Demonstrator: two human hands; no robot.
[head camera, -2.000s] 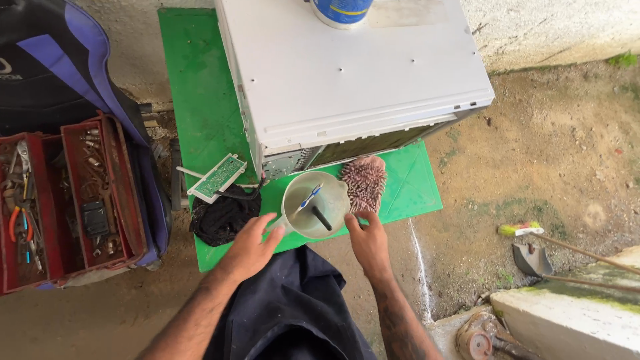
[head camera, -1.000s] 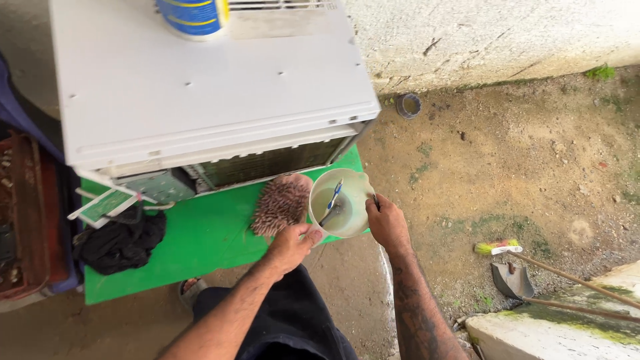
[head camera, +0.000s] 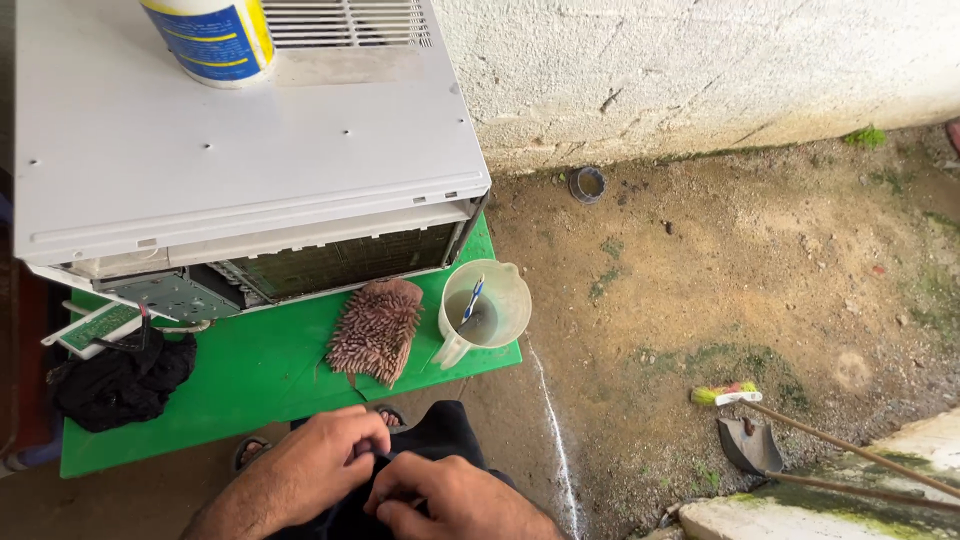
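Note:
My left hand (head camera: 330, 461) and my right hand (head camera: 442, 491) are close together over my dark clothing, fingers curled; whether they pinch anything is hidden. Beyond them on the green table (head camera: 262, 375) lies a brownish-pink chenille wash mitt (head camera: 377, 330). At its right, near the table's end, stands a translucent plastic measuring jug (head camera: 510, 300) with cloudy liquid and a blue and white toothbrush (head camera: 473, 298) inside. An air conditioner unit (head camera: 247, 165) in a white metal case rests on the table, its dark finned coil (head camera: 352, 262) facing me.
A blue and yellow labelled container (head camera: 217, 45) stands on the unit. At left lie a green circuit board (head camera: 105, 326) and a black cloth (head camera: 124, 382). A rough white wall (head camera: 637, 67) runs behind. A broom (head camera: 727, 394) and a dustpan (head camera: 750, 446) lie at right.
The jug now stands at the table's right end, right of the mitt; earlier it was left of the mitt, then in my hands. Both hands have let go of it and drawn back toward my body.

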